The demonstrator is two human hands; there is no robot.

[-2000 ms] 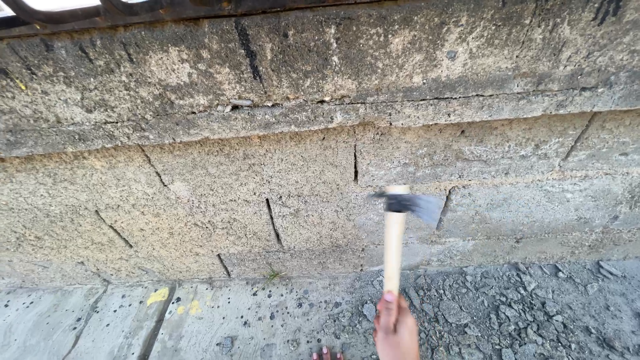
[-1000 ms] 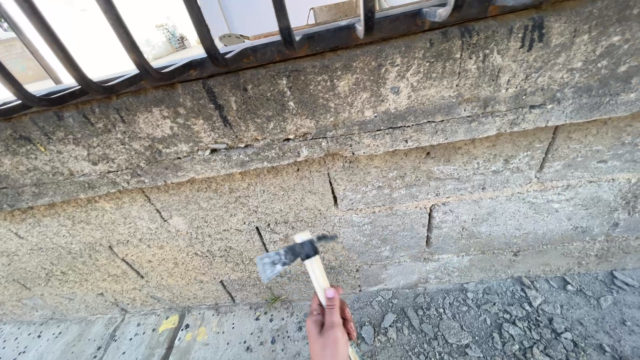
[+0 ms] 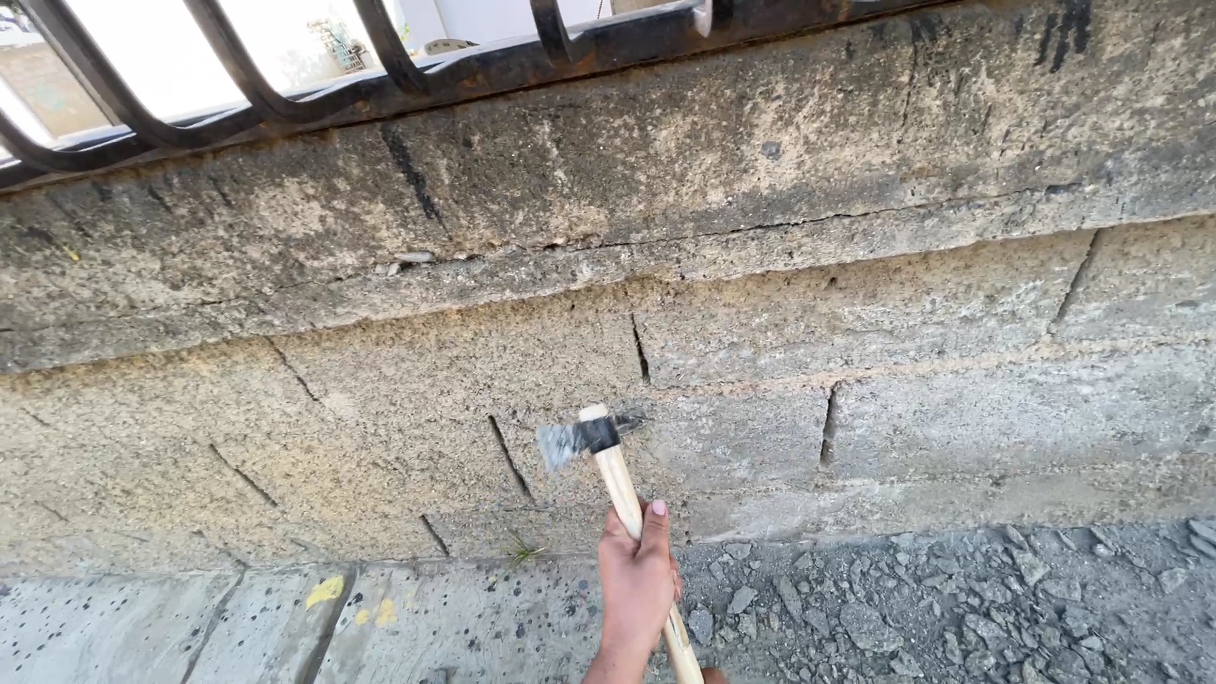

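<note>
My left hand is closed around the pale wooden handle of a hand pick with a wide blade, at the lower middle. Its dark metal head points up toward the wall, with the wide, blurred blade to the left and a narrow tip to the right. The handle runs down past my wrist to the bottom edge. There, a sliver of skin beside the handle seems to be my right hand; its fingers are out of sight. Behind the tool stands a concrete block wall. Whether the head touches it I cannot tell.
A rough concrete ledge overhangs the blocks, topped by black, rusty metal bars. Below lies grey paving with yellow paint spots. Broken stone rubble covers the ground at right. A grass tuft grows at the wall's foot.
The wide blade pointed right two seconds ago; it points left one second ago and now. The tool has moved left along the wall since the oldest frame. The view has tilted up, showing more bars.
</note>
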